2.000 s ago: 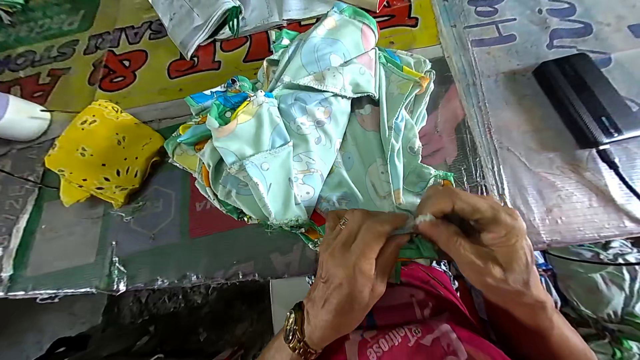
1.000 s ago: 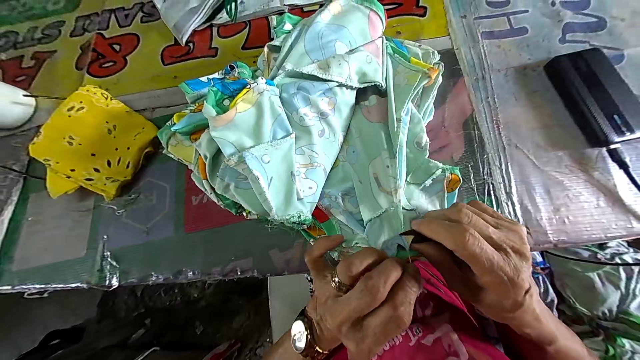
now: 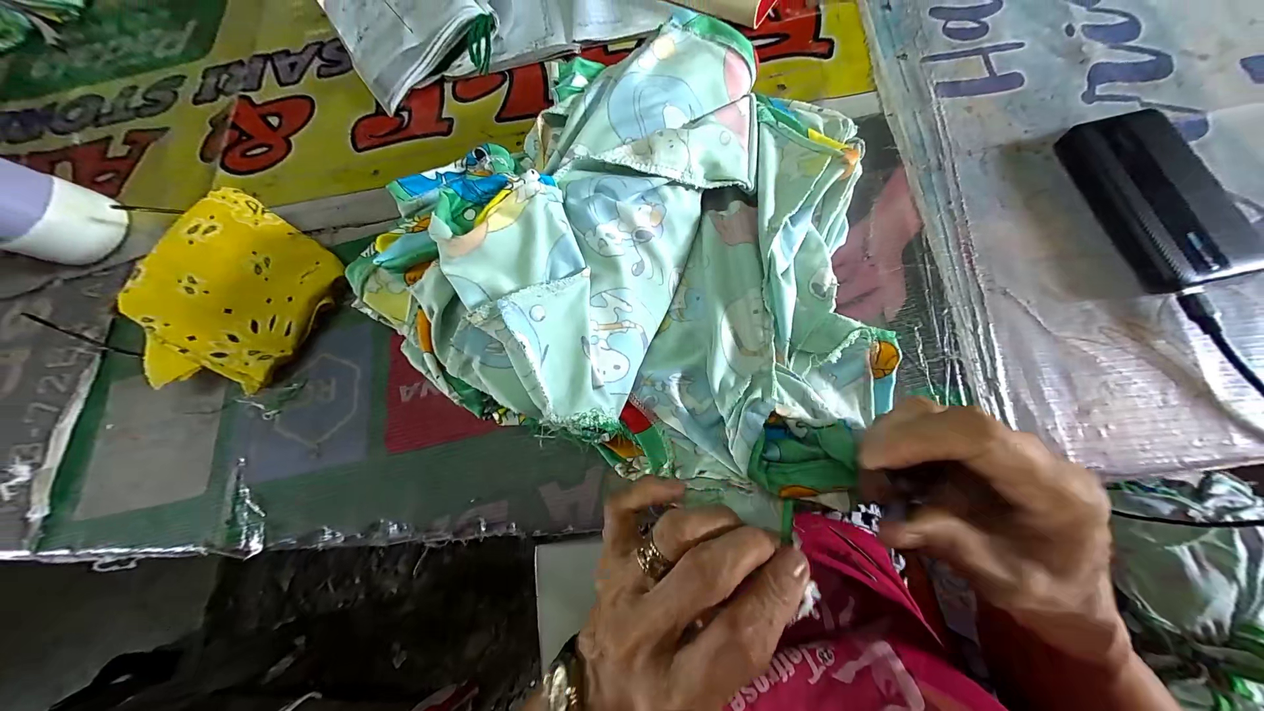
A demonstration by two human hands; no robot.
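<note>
A light green printed garment (image 3: 632, 276), turned with rough seams and loose threads showing, lies bunched on the sheet-covered table. Fingers and thumb of my left hand (image 3: 696, 583), which wears a ring, pinch the garment's lower edge at the table's front. To its right, my right hand (image 3: 978, 494) is blurred, its fingers against the green printed edge of the cloth; whether it grips the cloth or a small tool is hidden.
A folded yellow patterned cloth (image 3: 232, 286) lies left of the garment, near a white and lilac object (image 3: 59, 212). On the right rests a black device (image 3: 1165, 197) with a cable. Grey cloth (image 3: 415, 39) lies at the back. Bundled fabric (image 3: 1190, 583) is low at the right.
My hands were close together at the garment's lower edge; now they are farther apart, with the right hand moved to the right. More of the green printed edge shows between them.
</note>
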